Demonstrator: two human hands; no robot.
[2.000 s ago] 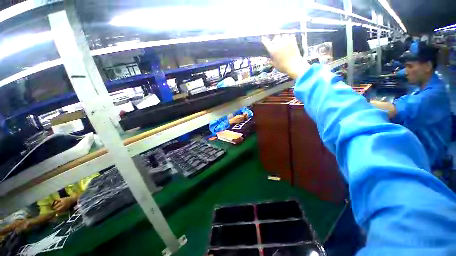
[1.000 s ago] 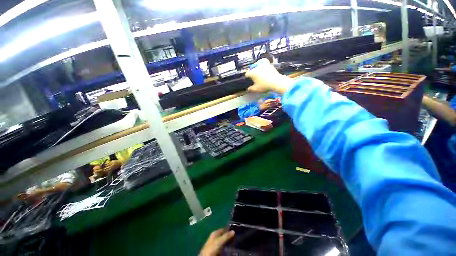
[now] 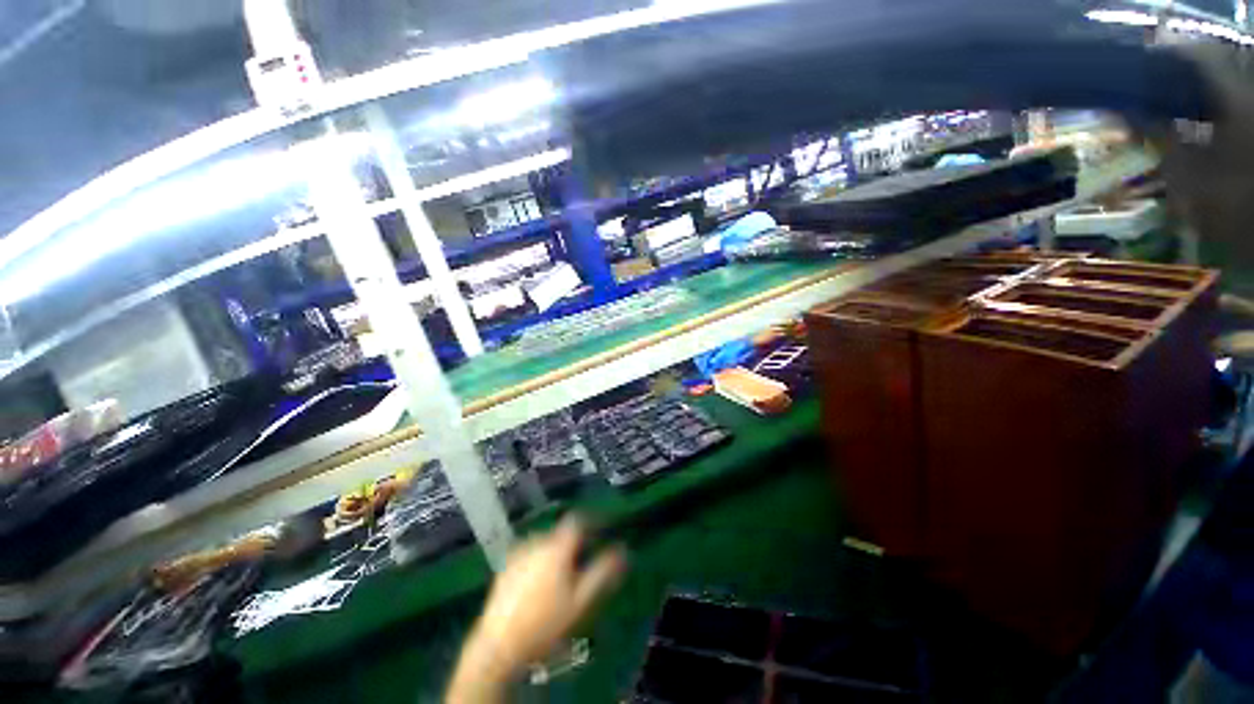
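Observation:
A clear divided tray with glossy black phone screens in its pockets lies on the green bench at the bottom, cut off by the lower edge. A red strip runs across it. My left hand is raised left of the tray, blurred and empty, with fingers apart. A long dark object, blurred, spans the upper right close to the camera; it looks like a black tray. A blurred brownish patch at the right edge may be my right hand, but its fingers and grip are not clear.
Tall brown partitioned crates stand at right. A pale metal post and shelf rail cross the left and middle. More black trays and an orange piece lie behind. Another person's hands show at left.
The long black tray on the shelf's left part is gone, showing green surface; a dark object now spans the top. My right arm has left the middle. My left hand has risen from the tray's edge.

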